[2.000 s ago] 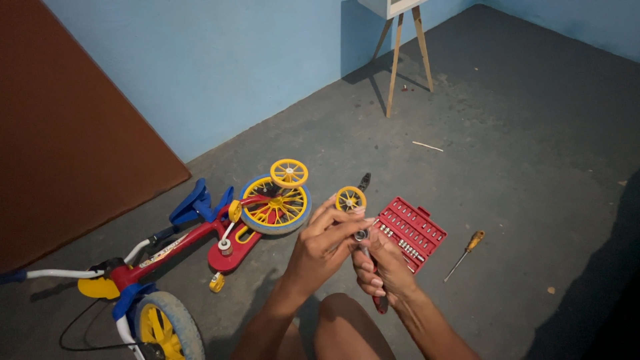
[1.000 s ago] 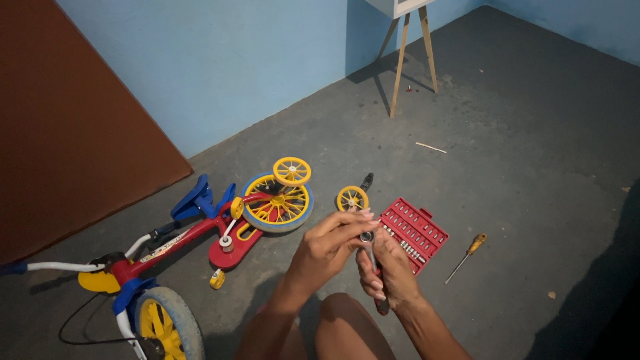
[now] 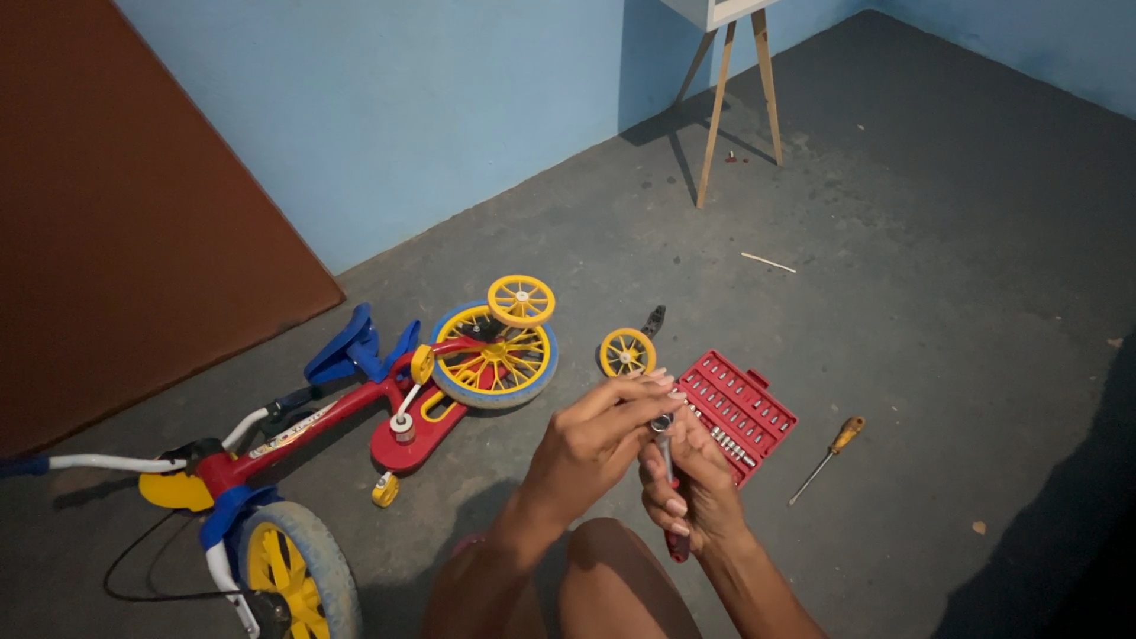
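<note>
My right hand (image 3: 697, 488) is closed around a ratchet wrench (image 3: 666, 470) with a dark red handle, its round metal head upward. My left hand (image 3: 595, 435) has its fingertips at the wrench's head; whether they pinch a small part there cannot be told. Just beyond the hands lies an open red socket set case (image 3: 742, 406) with rows of bits and sockets, partly hidden by my right hand. A detached yellow training wheel (image 3: 627, 352) with a black bracket (image 3: 654, 321) rests on the floor beyond my left hand.
At left a child's red bicycle (image 3: 306, 432) lies on its side, a yellow training wheel (image 3: 521, 301) on top at its rear. A screwdriver (image 3: 826, 461) with a yellow handle is right of the case. Farther off are a thin stick (image 3: 769, 262) and a stand's wooden legs (image 3: 717, 115). A brown panel (image 3: 133, 222) leans at left.
My left hand's fingers have shifted slightly around the wrench's head. My right hand keeps hold of the wrench. The bicycle, case and screwdriver lie as before.
</note>
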